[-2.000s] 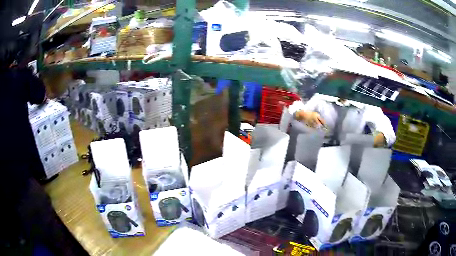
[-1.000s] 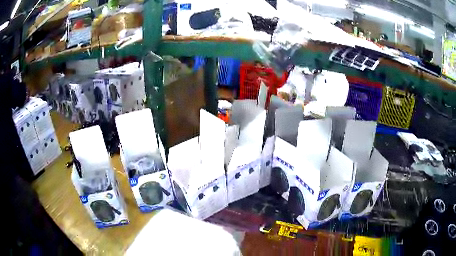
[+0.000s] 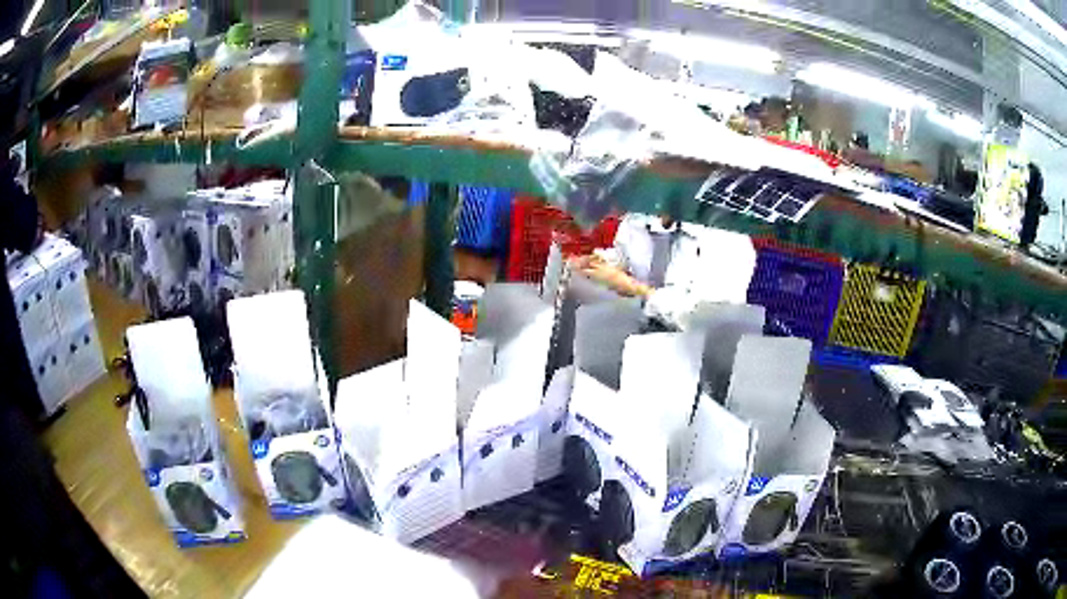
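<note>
Neither of my hands is in view. Several white retail boxes with blue print stand open with their flaps up in front of me. Two stand on the tan bench at the left, one further left (image 3: 187, 501) and one beside it (image 3: 295, 470); both have clear plastic inside. A cluster stands in the middle, including a box with its printed side facing me (image 3: 404, 491) and a box at the right (image 3: 772, 515). A blank white pad (image 3: 363, 566) lies at the near edge. Black product units with pale ring marks (image 3: 965, 564) sit at the lower right.
A co-worker in white (image 3: 702, 263) is opposite, with an arm over the boxes. Closed boxes (image 3: 56, 322) are stacked at the left, beside a dark figure. A green-framed shelf (image 3: 468, 162) crosses above. Red, blue and yellow crates (image 3: 878, 310) stand behind. Flat cartons (image 3: 930, 404) lie at the right.
The view has shifted, so the boxes appear further left and more of the product units shows at the right. The co-worker's arm has moved. The open boxes stand in the same arrangement.
</note>
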